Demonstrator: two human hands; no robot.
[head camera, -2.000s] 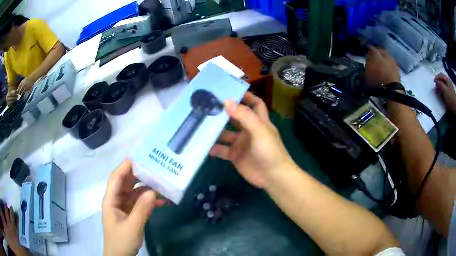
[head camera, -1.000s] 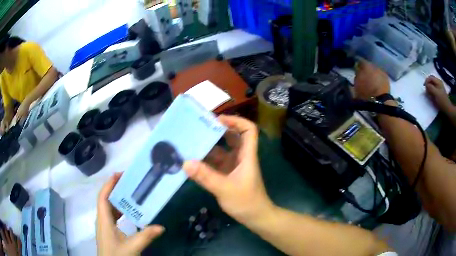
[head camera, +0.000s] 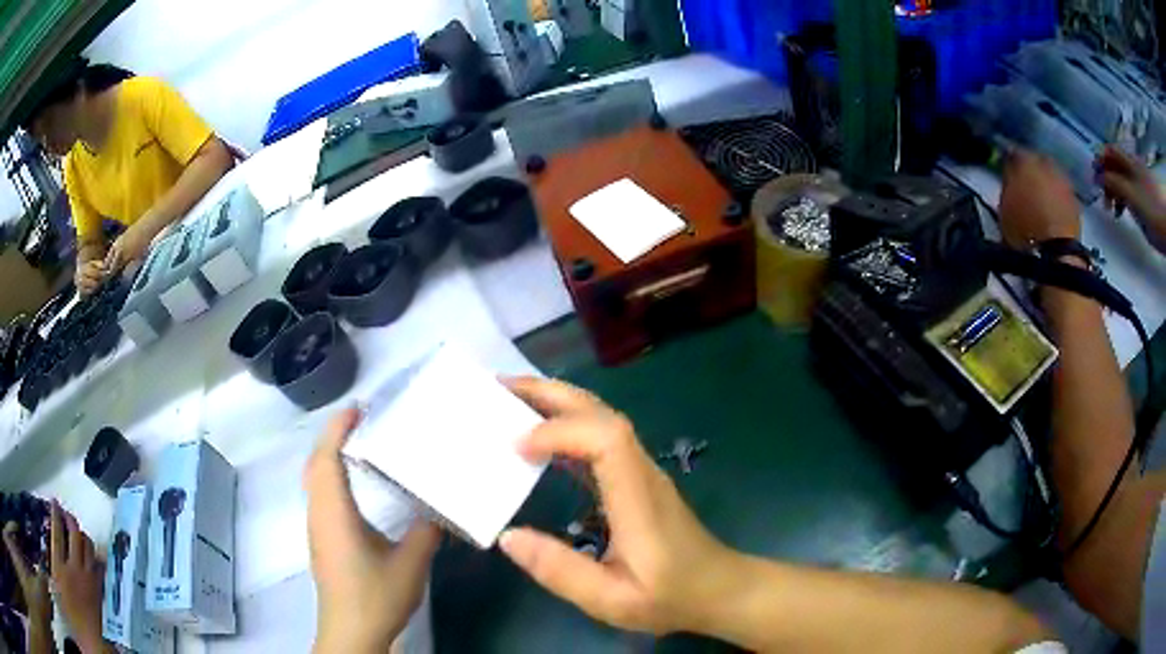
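Note:
A retail box (head camera: 450, 441) is held between my two hands above the edge of the green mat, with a plain white face turned towards me. My left hand (head camera: 371, 549) holds its left side, thumb below. My right hand (head camera: 614, 511) holds its right side, fingers at the upper edge and thumb at the lower corner. The printed fan picture is not visible. Some small dark parts (head camera: 586, 534) show partly behind my right hand. A small grey part (head camera: 684, 452) lies on the green mat (head camera: 729, 511).
Black cups (head camera: 315, 359) stand on white paper at the left. Two retail boxes (head camera: 189, 537) stand lower left. A wooden box (head camera: 646, 230), a tub of metal parts (head camera: 790, 256) and a soldering station (head camera: 895, 371) stand beyond. Other people's hands (head camera: 1038, 194) are at both sides.
The box has turned from its printed fan side to a plain white face. Both hands have changed their hold around it. The view has shifted, so the bench things appear further right.

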